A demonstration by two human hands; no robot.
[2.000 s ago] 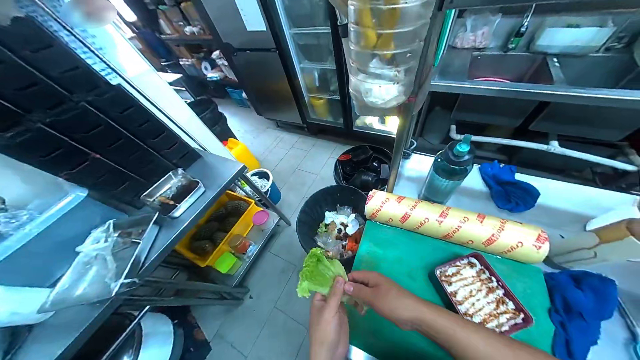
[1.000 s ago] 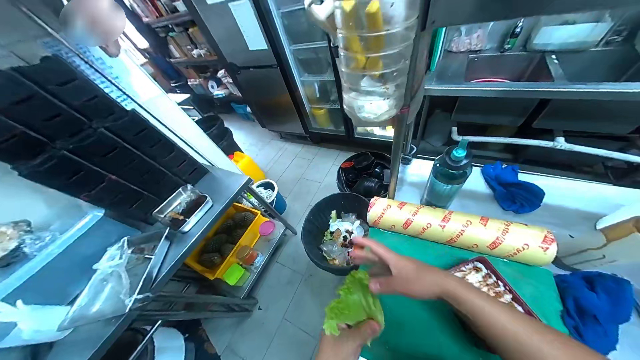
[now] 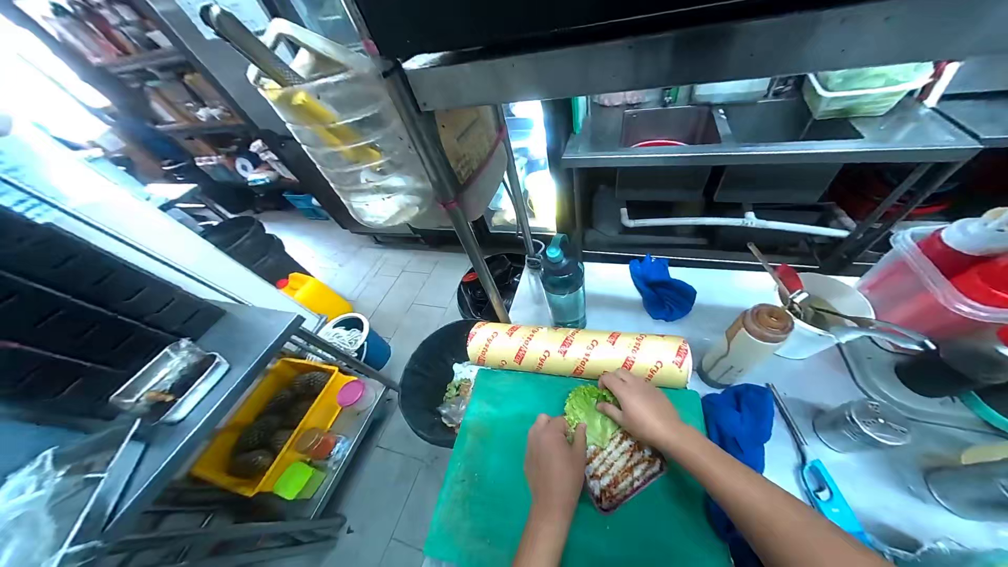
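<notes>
A green lettuce leaf (image 3: 587, 411) lies over the far end of a food tray (image 3: 622, 472) whose contents are streaked with white and brown sauce. My left hand (image 3: 555, 457) grips the leaf's near left edge. From the right, my right hand (image 3: 642, 405) has its fingers on the leaf's other side. The tray rests on a green cutting board (image 3: 504, 472). Beyond the hands, a printed roll of wrapping film (image 3: 579, 352) lies along the board's far edge.
A black bin (image 3: 425, 386) with scraps stands left of the board. Blue cloths (image 3: 736, 417), a sauce bottle (image 3: 748, 342), a blue-handled tool (image 3: 827, 496) and a white tub of utensils (image 3: 835, 303) are at the right. A teal bottle (image 3: 564, 287) stands behind the roll.
Both hands and the lettuce have moved from beside the bin to over the food tray. The leaf now rests on the tray's far end. The view has shifted to the right.
</notes>
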